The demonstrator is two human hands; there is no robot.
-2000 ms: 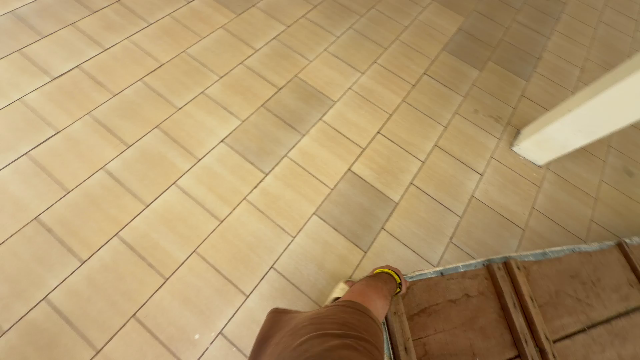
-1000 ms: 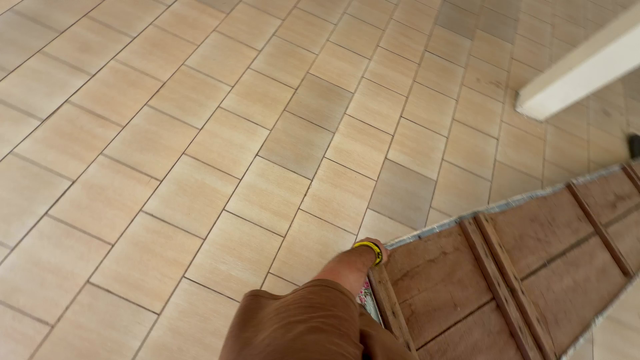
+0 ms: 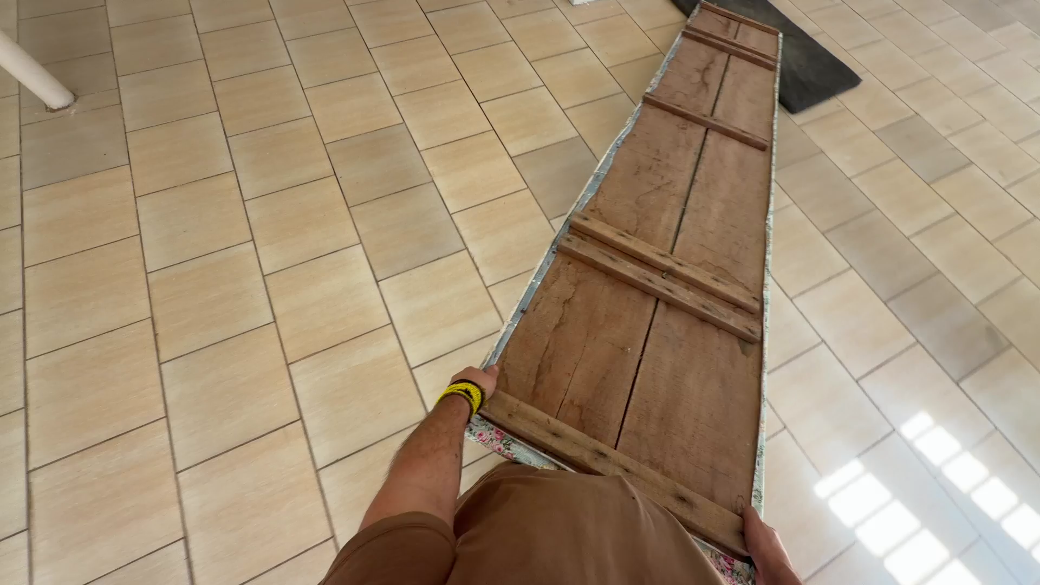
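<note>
A long wooden panel (image 3: pixel 691 187) with crosswise battens stretches away from my body, its bare brown underside facing up. Floral fabric (image 3: pixel 504 443) wraps its edges and shows at the near end. My left hand (image 3: pixel 481 380), below a yellow and black wristband, grips the near left corner; its fingertips are hidden beneath the edge. At the near right corner my right hand (image 3: pixel 762 543) holds the side, with most of its fingers out of sight. The near batten (image 3: pixel 617 467) lies between both hands, close against my brown shirt.
Beige and grey tiles (image 3: pixel 325 244) cover the floor. A dark flat mat or board (image 3: pixel 812 73) lies by the panel's far end. The foot of a white post (image 3: pixel 49 85) stands at upper left. Sunlight patches fall on the tiles at lower right.
The view has swung right, bringing the panel's full length and my right hand into sight. My left hand stays at the panel's corner.
</note>
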